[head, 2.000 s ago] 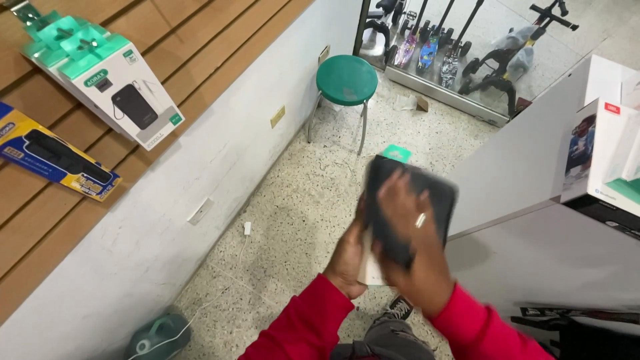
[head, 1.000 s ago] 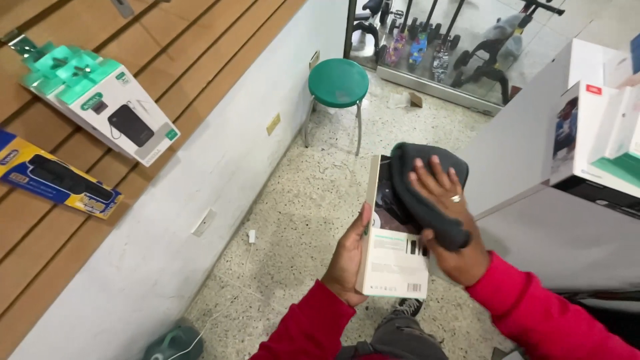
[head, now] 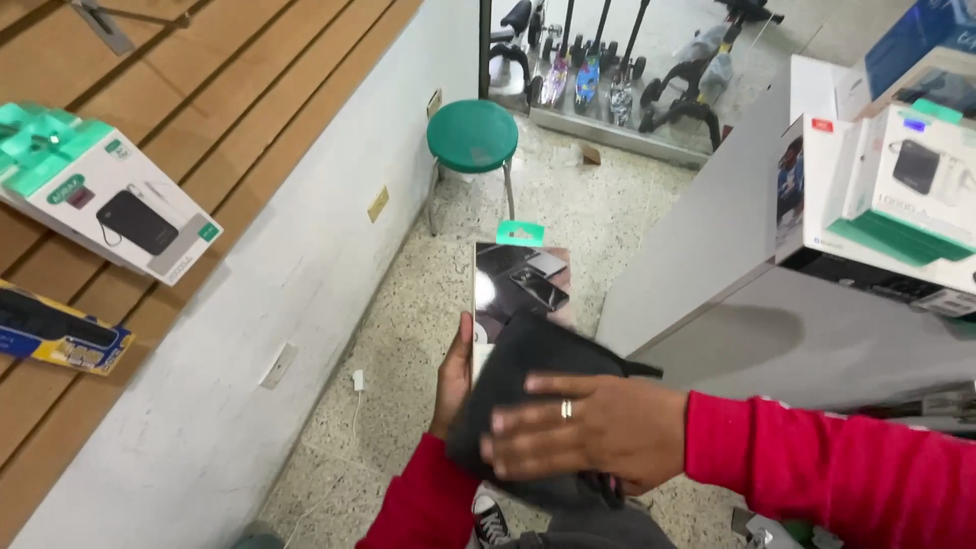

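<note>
A product box point(head: 521, 286) with a green hang tab and a picture of a phone on its upper part is upright before me. My left hand point(head: 455, 377) grips its left edge; the fingers behind it are hidden. Over the lower part of the box lies a dark cloth point(head: 526, 381), which my right hand point(head: 583, 431), wearing a ring, presses flat with its fingers. The cloth is slightly blurred and hides the box's lower half. Part of it hangs below my right palm.
On the left, power bank boxes point(head: 130, 206) and a blue and yellow package point(head: 61, 328) hang on a wooden slatwall point(head: 252, 84). A green stool point(head: 473, 136) stands ahead, near a glass panel with scooters point(head: 587, 76) behind. At right, a white counter point(head: 686, 213) holds stacked boxes point(head: 907, 183).
My right hand and the cloth have moved from the upper part of the box down to its lower part. The box's upper picture and green tab now show. The view has shifted somewhat.
</note>
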